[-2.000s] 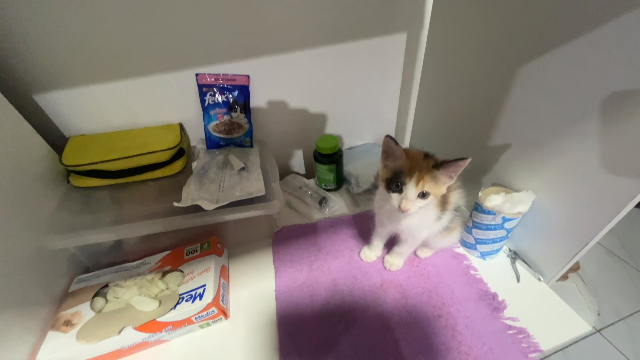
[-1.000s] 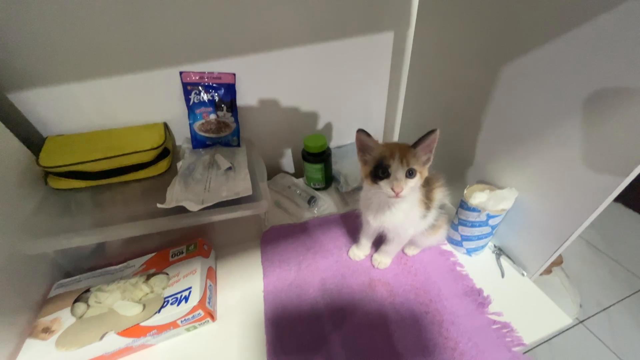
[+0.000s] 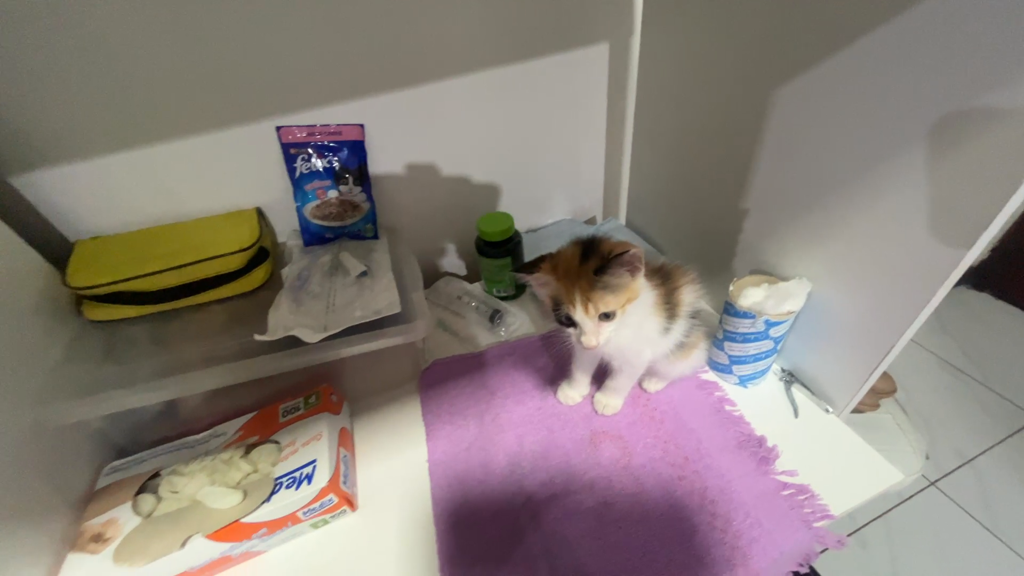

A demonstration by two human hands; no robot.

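Observation:
Neither my left hand nor my right hand is in view. A calico kitten (image 3: 632,320) sits on a purple fringed mat (image 3: 592,464), its head lowered to the left. Behind it to the left stands a dark bottle with a green lid (image 3: 498,256), beside a syringe in clear packaging (image 3: 480,308). A blue Felix cat food pouch (image 3: 330,184) stands upright on a translucent plastic container (image 3: 344,348), behind an opened paper-and-plastic wrapper (image 3: 332,292). To the kitten's right is a roll of cotton wool in blue-and-white wrapping (image 3: 752,332).
A yellow zippered case (image 3: 172,264) rests on the container at left. Below it lies an open box of disposable gloves (image 3: 224,488). Small metal clippers (image 3: 790,390) lie near the right-hand white panel (image 3: 872,208). Floor tiles (image 3: 968,384) show beyond the white surface's right edge.
The kitten has lowered and turned its head to the left; a second ago it faced the camera. The objects around it have stayed in place.

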